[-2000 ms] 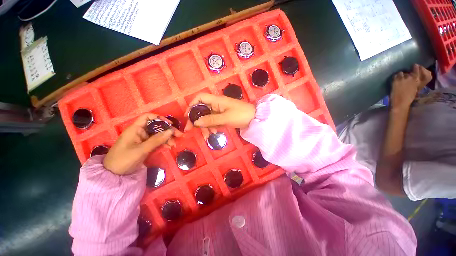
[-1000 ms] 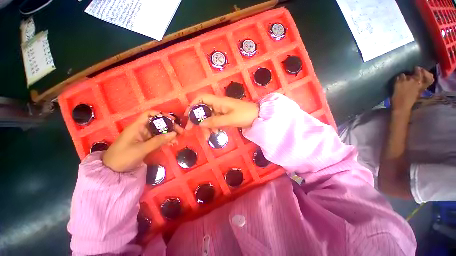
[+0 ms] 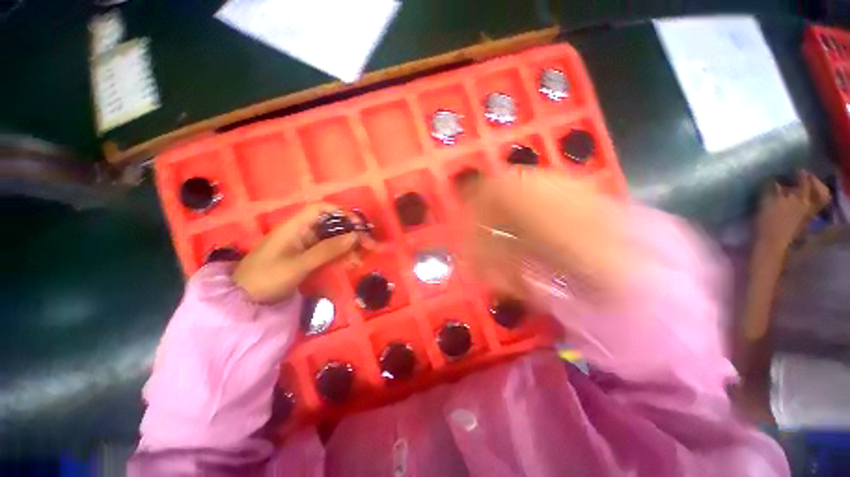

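Note:
My left hand (image 3: 296, 253) holds a dark watch head (image 3: 334, 224) by its rim over the second row of the red tray (image 3: 191, 244). Another dark edge shows right beside its fingertips; I cannot tell whether it is held or in the pocket. My right hand (image 3: 545, 233) is strongly blurred over the tray's right part; its fingers and anything in them cannot be made out. A dark watch head (image 3: 411, 208) lies in a pocket between the hands. Three silver-grey discs, one of them this case back (image 3: 446, 126), lie in the back row.
White paper sheets lie beyond the tray, at the top (image 3: 312, 33) and right (image 3: 732, 79). A label strip (image 3: 126, 84) is at upper left. A wooden edge strip (image 3: 219, 119) runs behind the tray. Another person's hand (image 3: 792, 200) and a second red tray (image 3: 829, 61) are at right.
My right hand has moved right, off the watch head it held; a watch head now shows in the pocket there. My left hand still holds its own. The whole view has shifted.

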